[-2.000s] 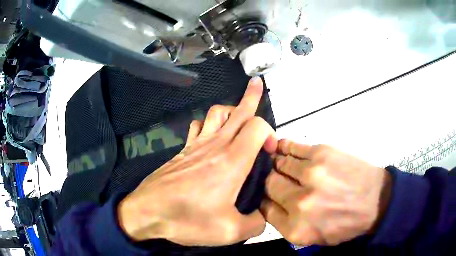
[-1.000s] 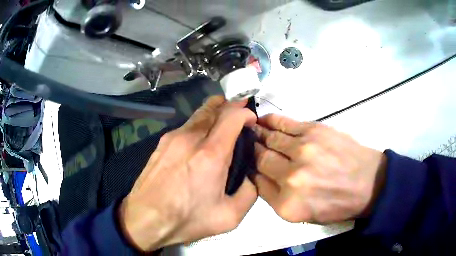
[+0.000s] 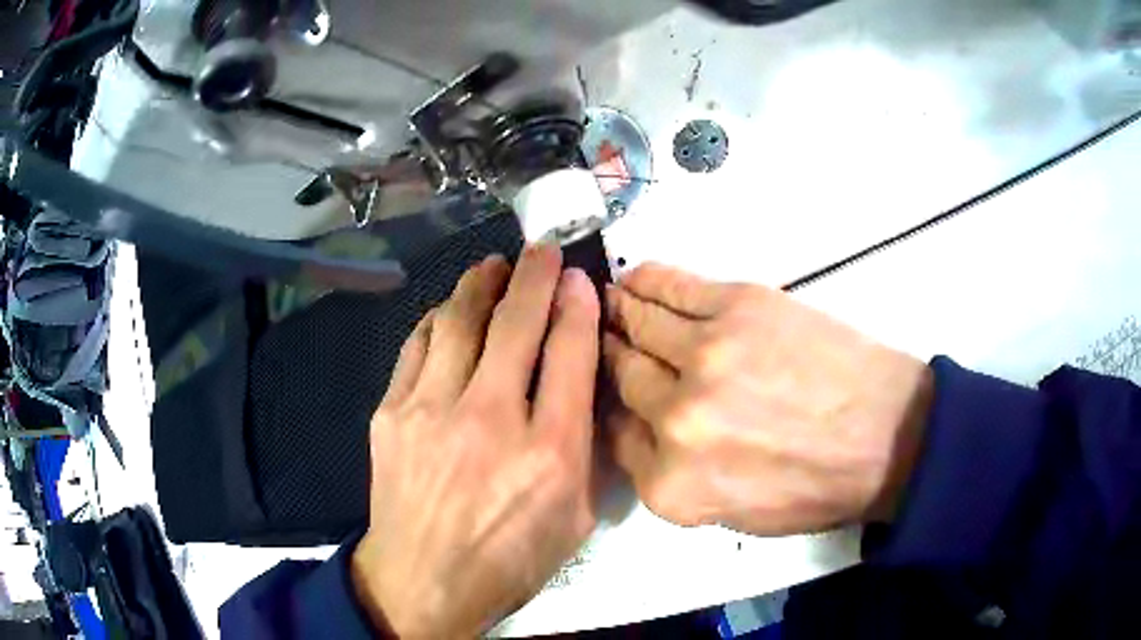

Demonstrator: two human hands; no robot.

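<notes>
The black mesh back panel lies flat under the machine head, with a camouflage strip across its upper left part. My left hand lies flat on the panel's right part, fingers pointing at the small white block beside the needle area. My right hand pinches the panel's right edge just below the block with its fingertips. The presser foot and needle are hidden behind the block and fingers.
The grey-white sewing machine head spans the upper left. A dark curved bar crosses in front of it. Dark bag pieces are stacked at the far left. A printed ruler scale shows at the table's right.
The panel has moved up under the machine head, and its lower edge now shows. My left hand has gone from gripping the folded edge to lying flat. My right hand keeps its pinch.
</notes>
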